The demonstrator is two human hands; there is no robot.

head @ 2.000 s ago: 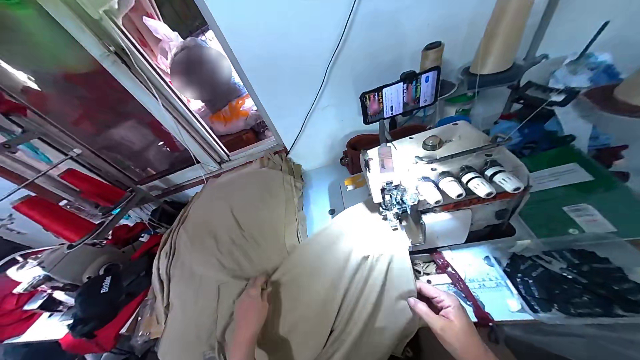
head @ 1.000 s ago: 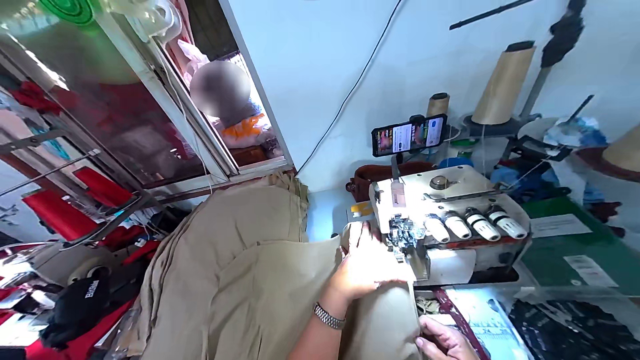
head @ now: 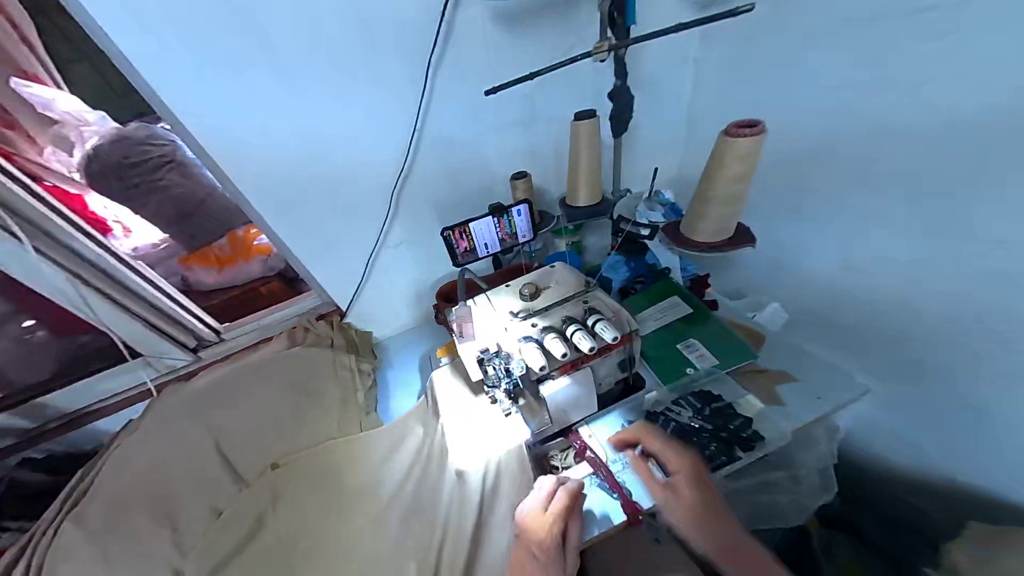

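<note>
A beige fabric piece (head: pixel 384 480) lies over the table, its far right part under the lit needle area of an overlock sewing machine (head: pixel 552 312). My left hand (head: pixel 548 512) is at the fabric's right edge with curled fingers; whether it pinches cloth is hidden. To its right, my right hand (head: pixel 672 472) is raised over a light sheet (head: pixel 612 464), blurred, thumb and index finger apart. A small pale thing shows near its fingers; I cannot tell if it is held. A dark red strip (head: pixel 604 476) runs between the hands.
A clear tray (head: pixel 768 432) of black pieces (head: pixel 704 424) sits right of the machine, near a green folder (head: pixel 688 328). Behind stand thread cones (head: pixel 584 160) and a phone (head: pixel 490 234) on a holder. More beige cloth (head: pixel 240 392) lies at left, below a window frame (head: pixel 280 316).
My left hand has left the cloth beside the needle area and is now at the fabric's right edge. My right hand has moved off that edge, over the light sheet. The view has swung right.
</note>
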